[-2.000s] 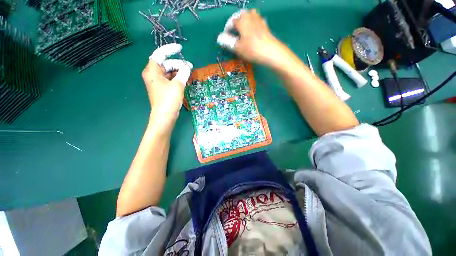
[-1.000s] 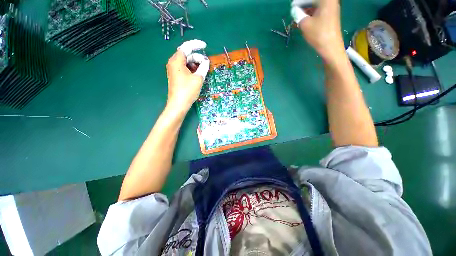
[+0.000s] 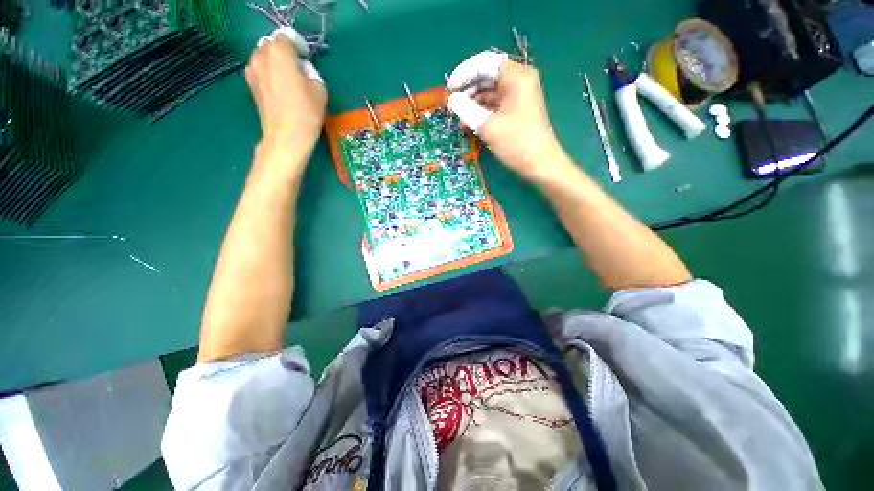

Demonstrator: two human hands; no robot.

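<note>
A green circuit board panel lies in an orange fixture. Two thin silvery leads stand out past its top edge. My right hand, with white finger cots, is at the panel's top right corner; its thumb and finger pinch a thin lead, mostly hidden by the fingers. My left hand, also with white cots, is up and left of the panel, its fingertips at the loose heap of leads. Whether it grips one is hidden.
Slim tweezers, white-handled cutters, a yellow-rimmed reel and small white pieces lie right. Beyond are a black box and cables. Stacked panels stand upper left; a thin strand lies left.
My left hand has moved from the panel's top left corner up and left to the heap. My right hand has come back from the upper right to the panel's top right corner.
</note>
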